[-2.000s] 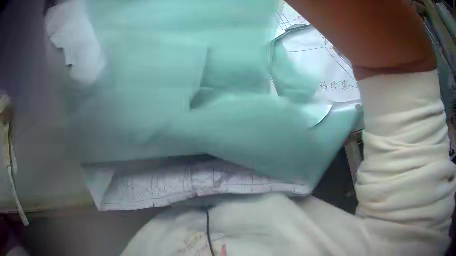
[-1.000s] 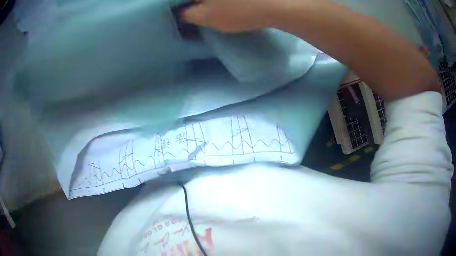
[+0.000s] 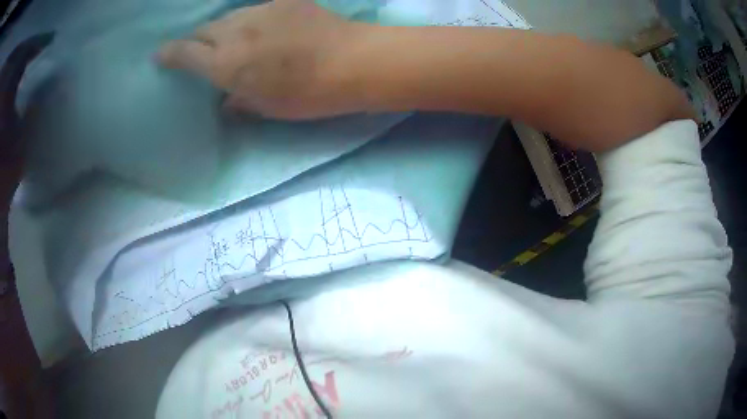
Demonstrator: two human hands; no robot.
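Observation:
My right hand (image 3: 262, 61) reaches in from the right at the top centre. Its blurred fingers are closed on a light teal fabric panel (image 3: 139, 123), which bunches and drapes below them. A white pattern sheet (image 3: 311, 221) with black zigzag lines and characters shows beneath, its notched edge against my body. More teal fabric (image 3: 454, 164) lies under the sheet's right end. A dark reddish-brown, blurred shape runs along the left edge and may be my left arm; I cannot make out that hand's fingers.
A cream-railed rack with black grid (image 3: 573, 176) stands at the right. Yellow-black floor tape (image 3: 545, 245) runs below it on the dark floor. More printed paper (image 3: 483, 12) shows at the top. Teal pieces (image 3: 696, 49) lie on a grid at the upper right.
My right hand has come into view and moved left with the teal fabric. The fabric is drawn leftward, uncovering the printed sheet. A dark shape has appeared at the left edge.

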